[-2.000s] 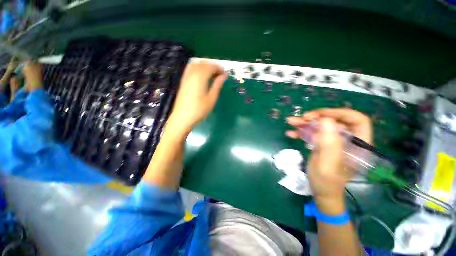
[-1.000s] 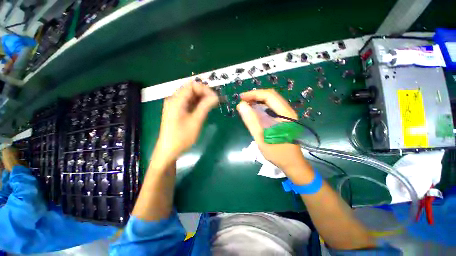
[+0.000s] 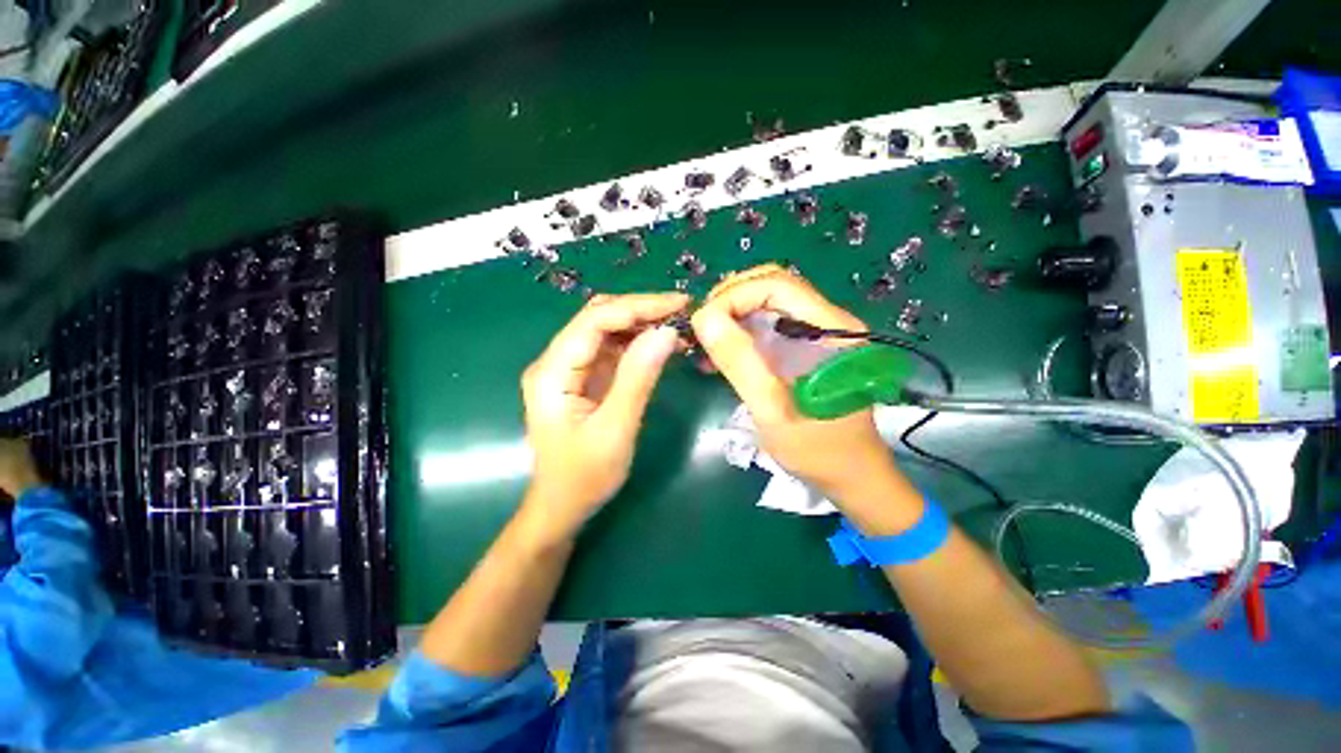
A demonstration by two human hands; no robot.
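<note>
My left hand (image 3: 596, 397) pinches a small dark component (image 3: 682, 327) between thumb and fingers, above the green mat. My right hand (image 3: 787, 368) holds the dispensing syringe like a pen, its front end at the component. The fingers hide most of the barrel; its bright green cap (image 3: 853, 381) shows, with the clear air hose (image 3: 1162, 419) looping off to the right. A black piece with a thin cable (image 3: 802, 331) lies along the syringe. The fingertips of both hands nearly meet, and the syringe tip is too small to make out. A blue strap (image 3: 900, 536) is around my right wrist.
Many small components lie on the white strip (image 3: 456, 249) and the mat. Black blister trays (image 3: 375, 486) stand left, beside a coworker's blue sleeve (image 3: 74, 589). A grey controller box (image 3: 1154, 294) stands right, above white paper (image 3: 1177, 508) and red-handled pliers (image 3: 1256, 606). Crumpled paper (image 3: 791, 491) lies under my right hand.
My left hand has moved from the white strip to my right hand, now with a component in its fingers. My right hand has come left with the syringe. The view has shifted.
</note>
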